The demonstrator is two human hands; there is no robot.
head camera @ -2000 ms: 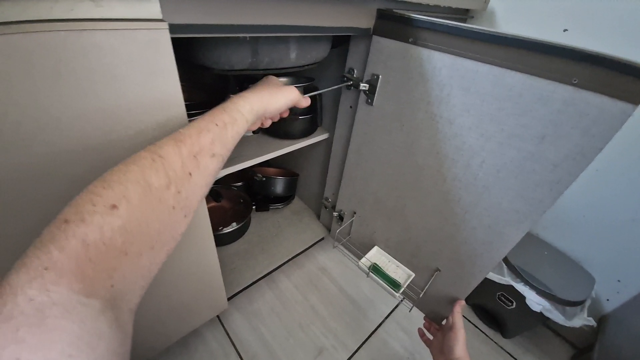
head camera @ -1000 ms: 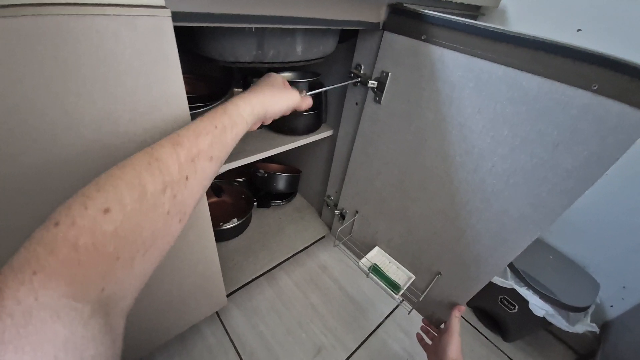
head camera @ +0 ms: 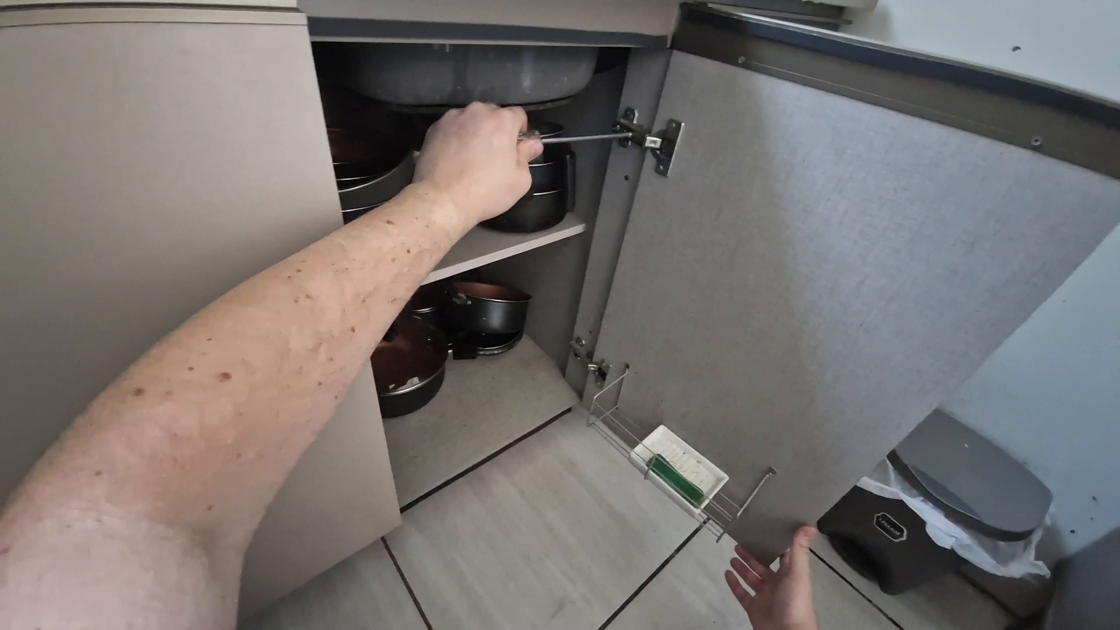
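Note:
My left hand (head camera: 486, 162) is closed around the handle of a screwdriver (head camera: 582, 137), reaching into the open cabinet. Its thin metal shaft points right, with its tip at the upper metal hinge (head camera: 652, 142); the fingers hide most of the handle. At the lower right, my right hand (head camera: 774, 582) holds the bottom corner of the open cabinet door (head camera: 814, 280), thumb at the side edge and fingers beneath. The lower hinge (head camera: 598, 369) joins door and frame. A wire rack (head camera: 744, 503) on the door's inner face holds a white tray (head camera: 669, 446) with a green item (head camera: 675, 479).
Black pots (head camera: 534, 210) and pans (head camera: 376, 182) stand on the upper shelf (head camera: 507, 249), below a sink basin (head camera: 472, 74). A saucepan (head camera: 490, 311) and a pan (head camera: 407, 394) are below. A lidded bin (head camera: 901, 534) stands right of the door.

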